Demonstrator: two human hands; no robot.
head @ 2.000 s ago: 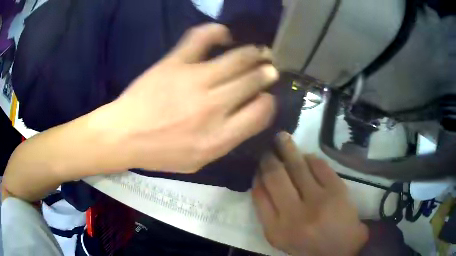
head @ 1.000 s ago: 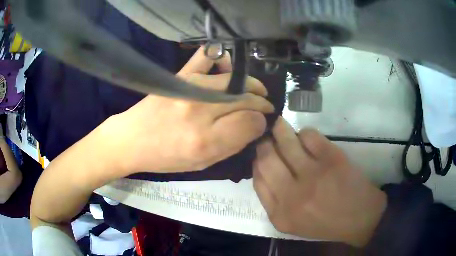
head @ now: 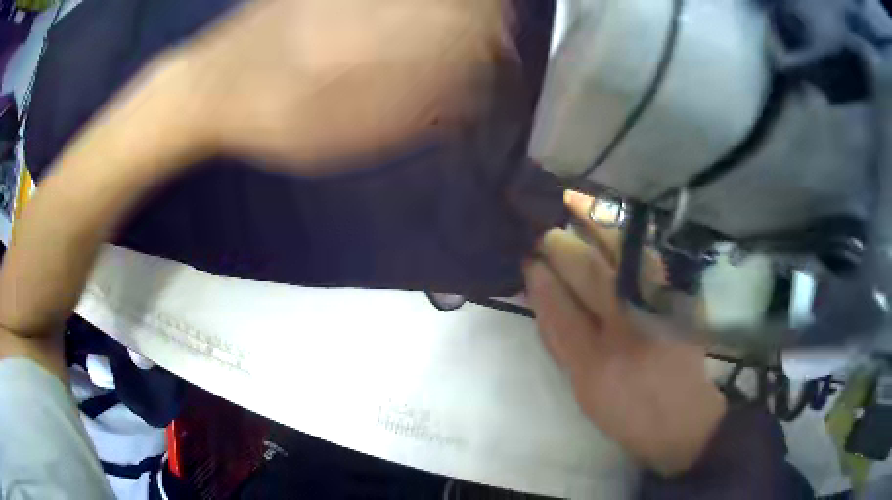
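Observation:
A large dark navy cloth (head: 323, 229) lies over the table, its front edge back from the ruler. My left hand (head: 381, 78) is blurred at the top middle and rests over the cloth; its fingers are not clear. My right hand (head: 626, 352) is at the cloth's right edge beside the needle area, fingertips at the cloth, partly behind the machine's dark guard. The grey-white sewing machine head (head: 675, 88) fills the upper right. The needle itself is hidden or too blurred to tell.
The white table (head: 342, 342) has a printed ruler along its curved front edge. Black scissors (head: 773, 386) lie right of the machine. A red crate (head: 205, 439) and navy-and-white pieces (head: 117, 420) are below at the left. Yellow edging (head: 22, 200) shows at the left.
My left hand has moved up and away from my right hand. The cloth's front edge has shifted back, baring more table. The view has swung, with the machine head now at the upper right.

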